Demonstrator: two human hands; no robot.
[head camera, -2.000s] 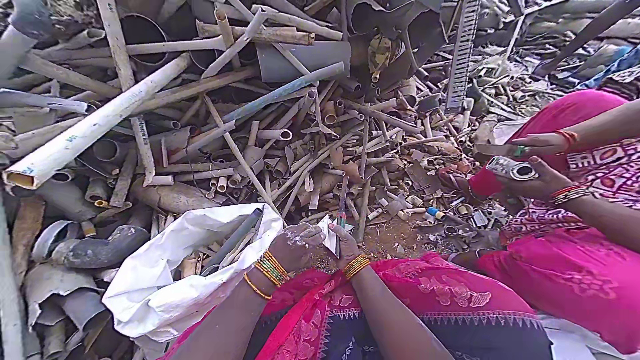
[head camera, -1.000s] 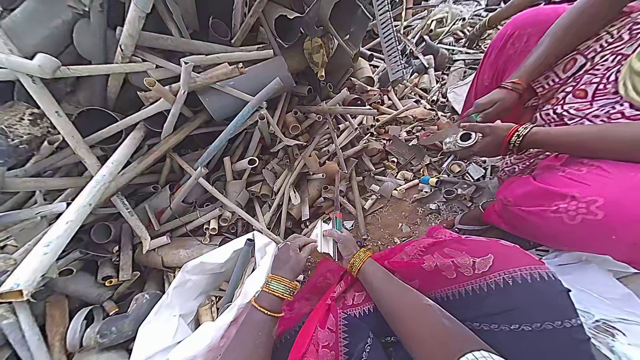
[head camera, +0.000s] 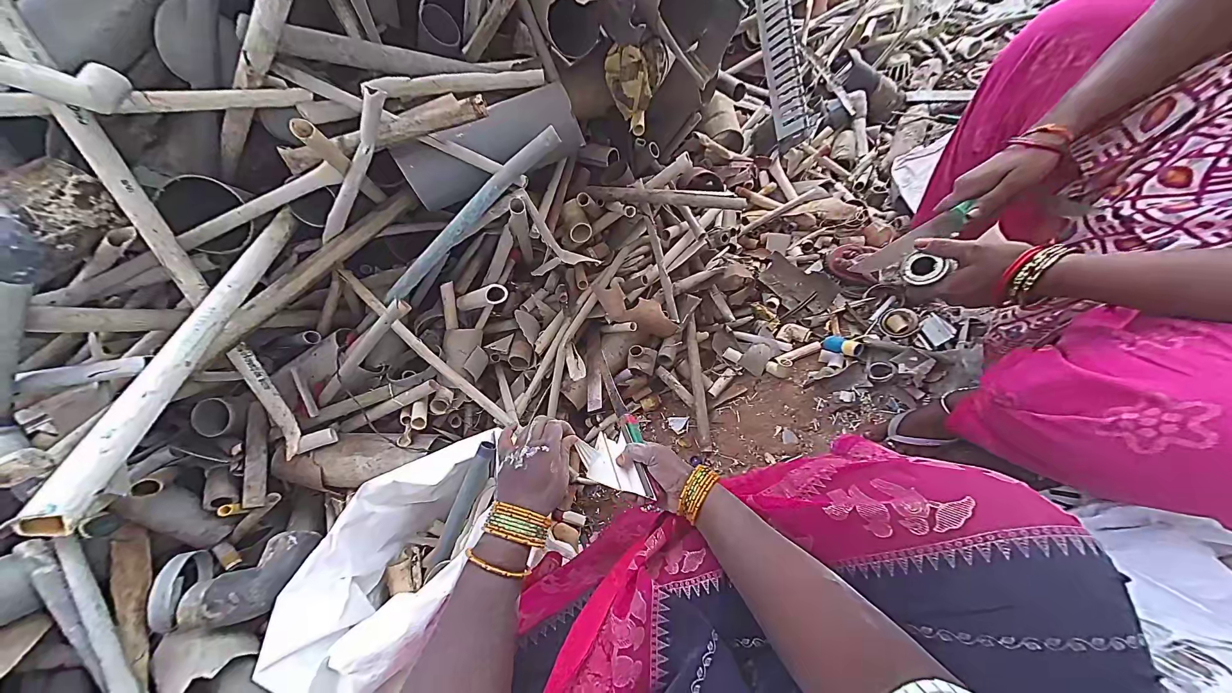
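My right hand (head camera: 660, 472) holds a knife (head camera: 624, 416) with a green and red handle, its blade pointing away over the scrap, together with a white plastic piece (head camera: 612, 466). My left hand (head camera: 532, 466), dusted with white powder, is at the left edge of that piece; whether its fingers grip it is hard to tell. Just left of and below my left hand stands a white sack (head camera: 361, 549) with a grey pipe (head camera: 466, 500) and other scrap pieces in it.
Heaped plastic pipes (head camera: 164, 375) and offcuts fill the left and the far side. At the right a co-worker's hands hold a knife (head camera: 910, 243) and a round metal-looking fitting (head camera: 924, 269). Bare soil (head camera: 770, 414) shows between us. A slotted grey strip (head camera: 784, 72) lies at the back.
The view has shifted to the right. My left hand has gone from close against the white piece to its left edge. The co-worker's knife blade now lies near the fitting.
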